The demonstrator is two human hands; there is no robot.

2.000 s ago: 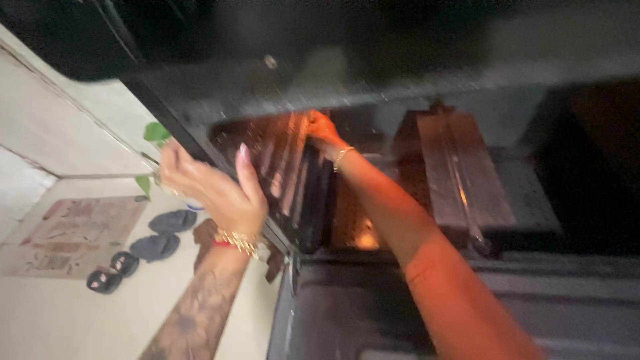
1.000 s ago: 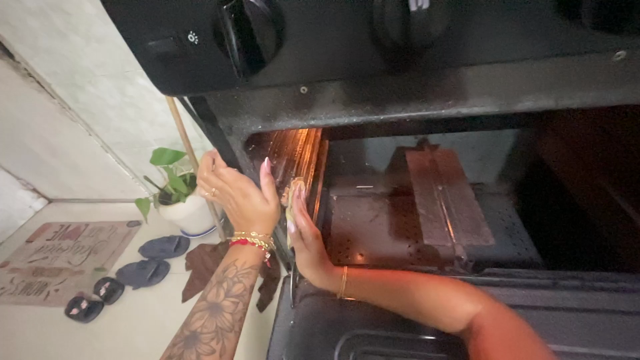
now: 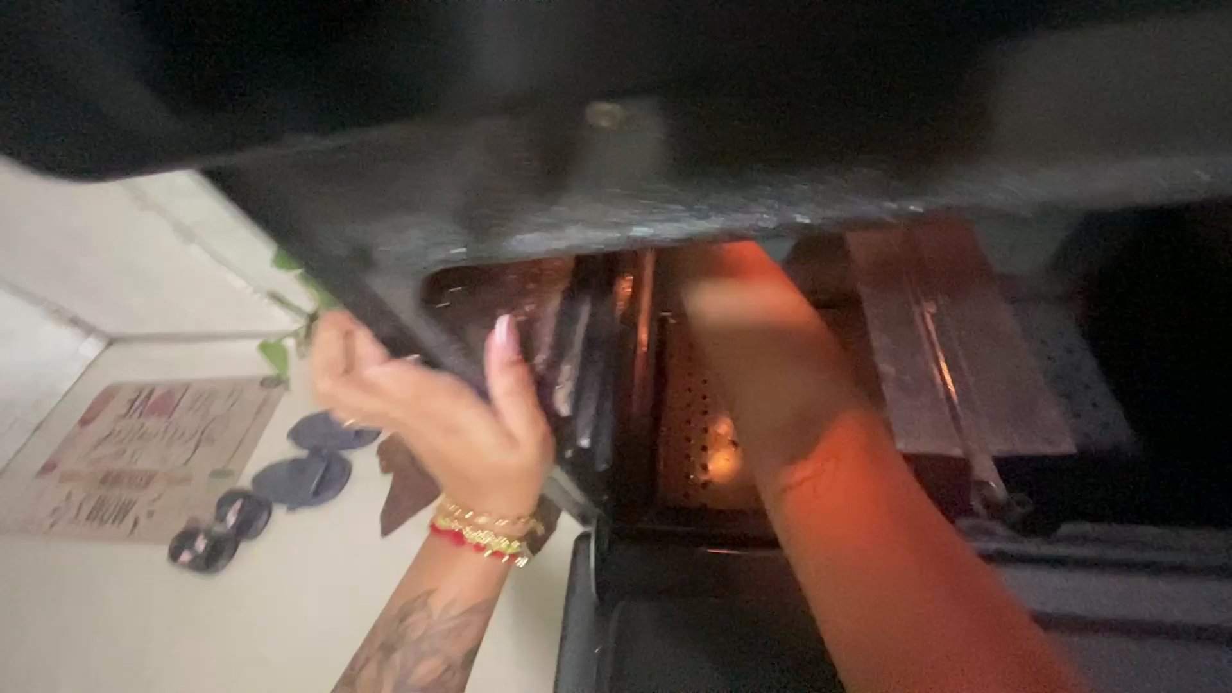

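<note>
My left hand (image 3: 443, 414), with bracelets at the wrist, rests at the left side edge of the black oven (image 3: 539, 221). Its thumb points up and apart from the fingers, and nothing shows in it. My right forearm (image 3: 847, 500) reaches deep into the lit oven cavity; the hand at its end is blurred and mostly hidden behind the upper front edge, so what it touches cannot be seen. Left of that arm are the side rack rails (image 3: 577, 366). On the right lies a metal burner cover (image 3: 962, 356) with a tube along it, over a perforated floor plate (image 3: 707, 423).
The oven door (image 3: 693, 635) is folded down in front. On the floor at left are a printed mat (image 3: 144, 462), blue slippers (image 3: 303, 476), dark sandals (image 3: 204, 549) and a brown cloth (image 3: 409, 481). Plant leaves (image 3: 274, 356) show behind my left hand.
My right hand has gone from the oven's left front edge, beside my left hand, to deep inside the cavity. The view has moved closer to the oven.
</note>
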